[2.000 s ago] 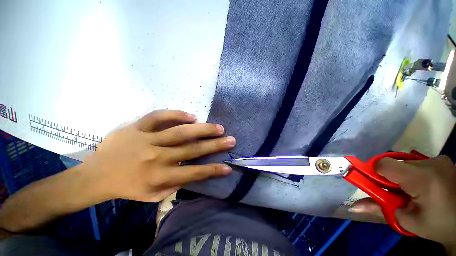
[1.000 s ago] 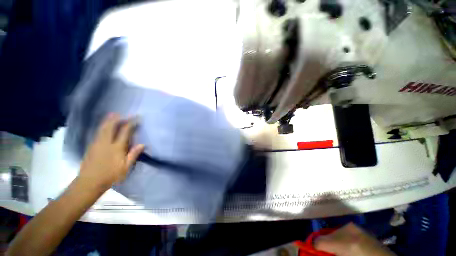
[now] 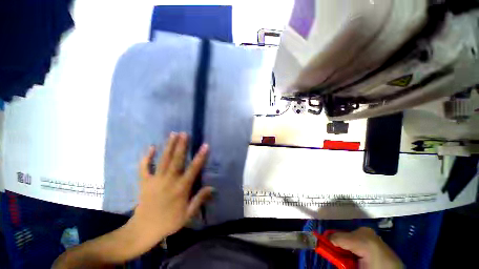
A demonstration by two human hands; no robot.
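Observation:
A pale grey-blue garment panel (image 3: 152,89) lies wrong side up on the white table, with one rounded corner at its upper left. A narrow dark navy strip (image 3: 201,94) runs down it. My left hand (image 3: 170,192) lies flat on the lower part of the panel, fingers spread, partly over the strip. A plain navy piece (image 3: 191,20) shows beyond the panel's far edge. My right hand (image 3: 365,249) holds scissors by their red handles (image 3: 336,253) below the table's front edge; the blades point left.
The sewing machine head (image 3: 367,58) stands at the upper right. A black phone (image 3: 382,144) lies on the bed near red tape (image 3: 341,145). Stacked navy panels (image 3: 31,42) are at the far left. A printed ruler (image 3: 336,199) runs along the front edge. Blue crates (image 3: 409,239) are below.
The view has shifted from a close view of the panel to the machine and table. The blurred, moving panel now lies flat under my left hand. The scissors have left the panel and are below the table edge.

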